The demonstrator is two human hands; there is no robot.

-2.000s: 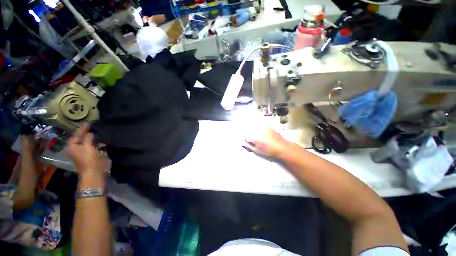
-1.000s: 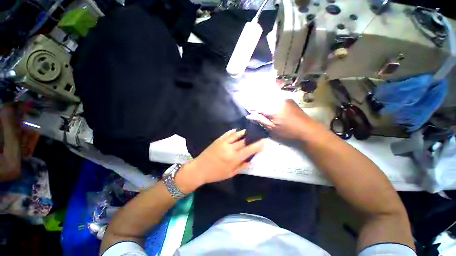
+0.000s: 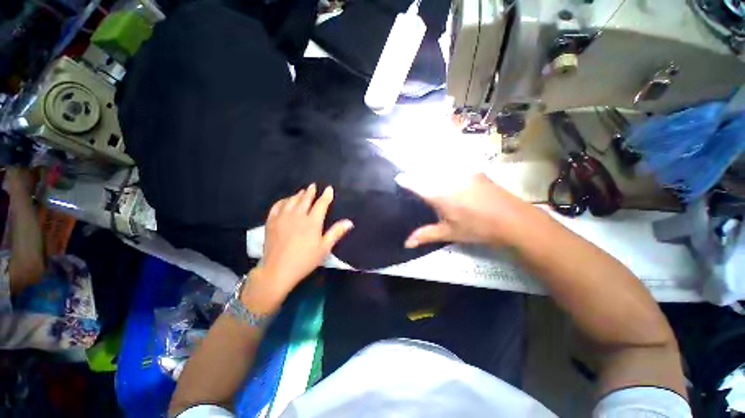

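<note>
A black fabric piece [image 3: 372, 224] lies flat on the white table, its rounded edge near the front edge. My left hand [image 3: 298, 233] rests on its left part with fingers spread. My right hand [image 3: 461, 214] lies on its right side, thumb apart, fingertips partly lost in the lamp glare. Neither hand visibly grips the cloth. The presser foot area [image 3: 475, 122] of the cream sewing machine [image 3: 604, 65] is just above my right hand. A big black fabric pile [image 3: 204, 122] lies left of the piece.
The white lamp [image 3: 395, 61] hangs left of the needle. Dark-handled scissors [image 3: 584, 184] lie right of my right hand, below a blue thread tuft [image 3: 686, 147]. A blue basket [image 3: 147, 351] stands below left. A neighbour's arm [image 3: 26, 233] and machine [image 3: 75, 110] are at left.
Since one second ago, my left hand has moved left, away from my right hand. The fabric's rounded edge now shows between my hands. Earlier, my left hand was off by the neighbouring machine.
</note>
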